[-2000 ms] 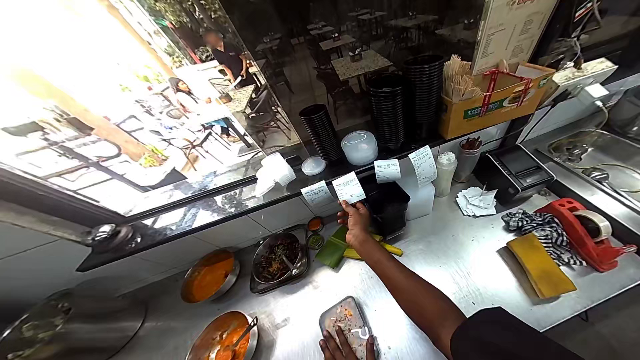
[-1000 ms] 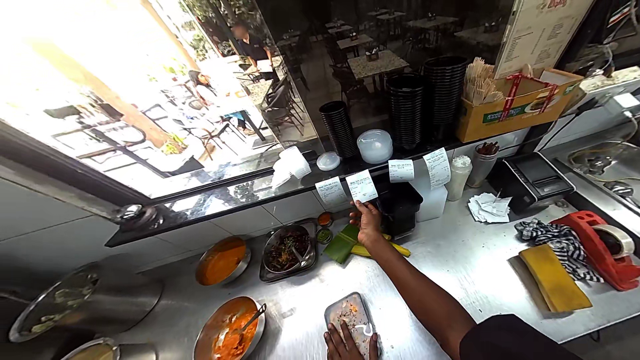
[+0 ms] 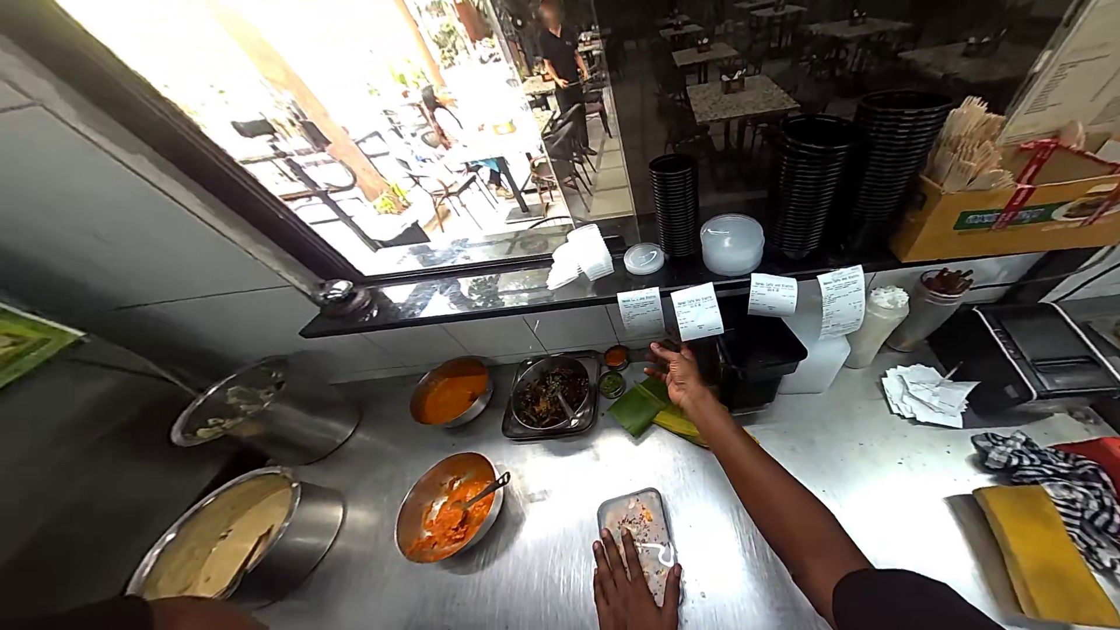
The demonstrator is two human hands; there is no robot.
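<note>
My left hand (image 3: 632, 577) lies flat, fingers spread, on a rectangular clear plastic container (image 3: 643, 516) with food bits showing through it. My right hand (image 3: 672, 363) is raised with bent, parted fingers and nothing visible in it, just below a printed paper slip (image 3: 697, 311). More slips hang from the black ledge, one to its left (image 3: 641, 312) and others to its right (image 3: 773, 295). Folded green leaf pieces (image 3: 637, 407) lie under and left of that hand, near small cups of green (image 3: 612, 383) and orange (image 3: 616, 356) sauce.
Steel bowls of orange sauce (image 3: 451, 394) and orange mix (image 3: 448, 512) stand left, beside a dark-spiced dish (image 3: 551, 394). Large steel pots (image 3: 319, 534) stand farther left. A black bin (image 3: 761, 359), paper pile (image 3: 926, 394), black printer (image 3: 1037, 359) and yellow cloth (image 3: 1041, 556) are at right.
My right hand was at the lower edge of a hanging slip and is now just below it, fingers more apart. My left hand stays on the container. The view has shifted, showing more pots at left.
</note>
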